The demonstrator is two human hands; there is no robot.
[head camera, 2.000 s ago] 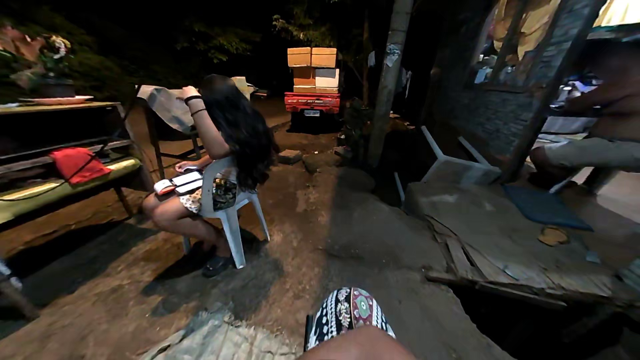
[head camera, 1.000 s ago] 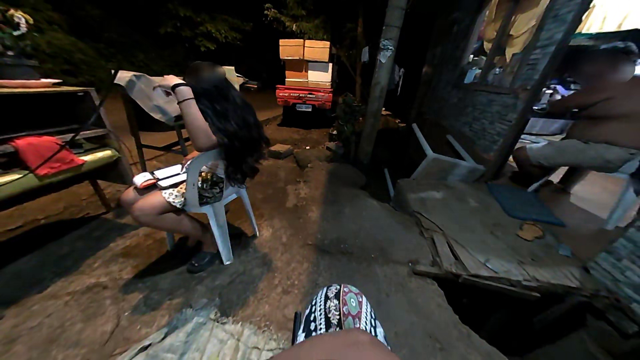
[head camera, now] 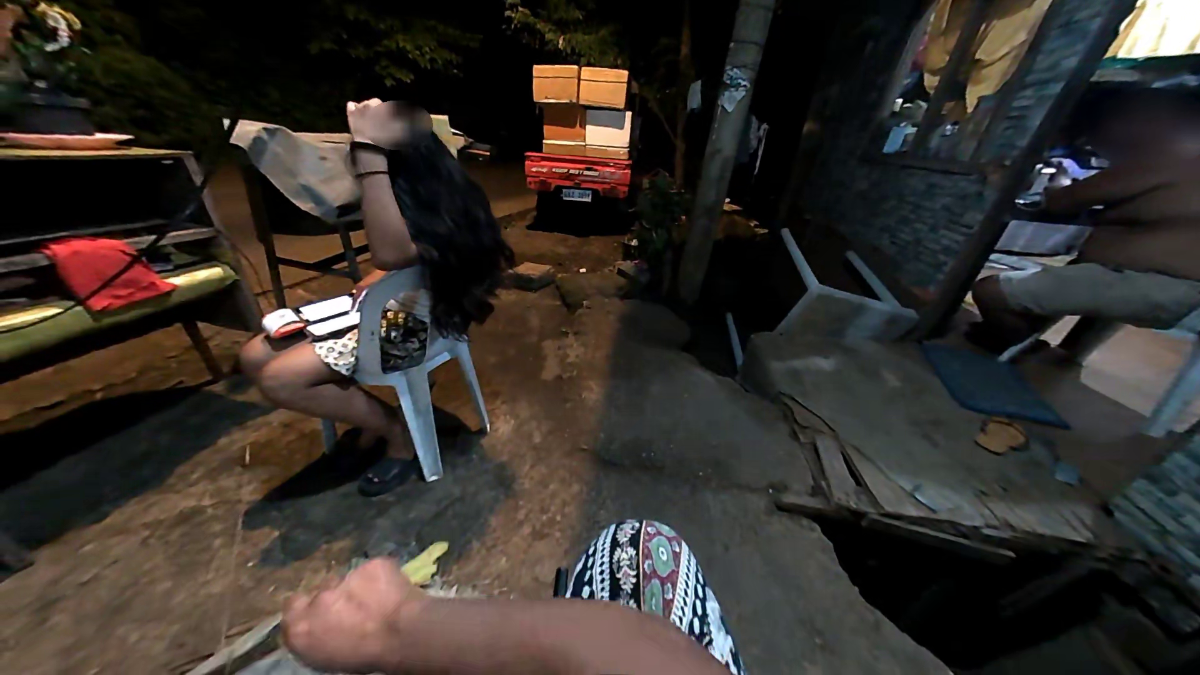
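My right hand (head camera: 347, 614) is at the lower left, its forearm reaching across from the right in front of my knee. Its fingers look curled, but their inner side is hidden, so I cannot tell whether they hold anything. Just beyond the hand is a yellow-green piece (head camera: 427, 562), perhaps a leaf; contact with the hand is unclear. Patterned cloth (head camera: 647, 572) in black, white and red covers my knee. My left hand is out of view.
A long-haired person sits on a plastic chair (head camera: 422, 422) at left, near a bench with red cloth (head camera: 103, 272). Boxes (head camera: 581, 108) load a red truck (head camera: 577, 173). A tipped chair (head camera: 844, 314), a blue mat (head camera: 994, 384), broken boards (head camera: 937, 534) beside a dark gap and another seated person are at right.
My right hand has come into view at the lower left; a second ago only a bit of bare skin showed at the bottom edge. The yellow-green piece now shows beside it.
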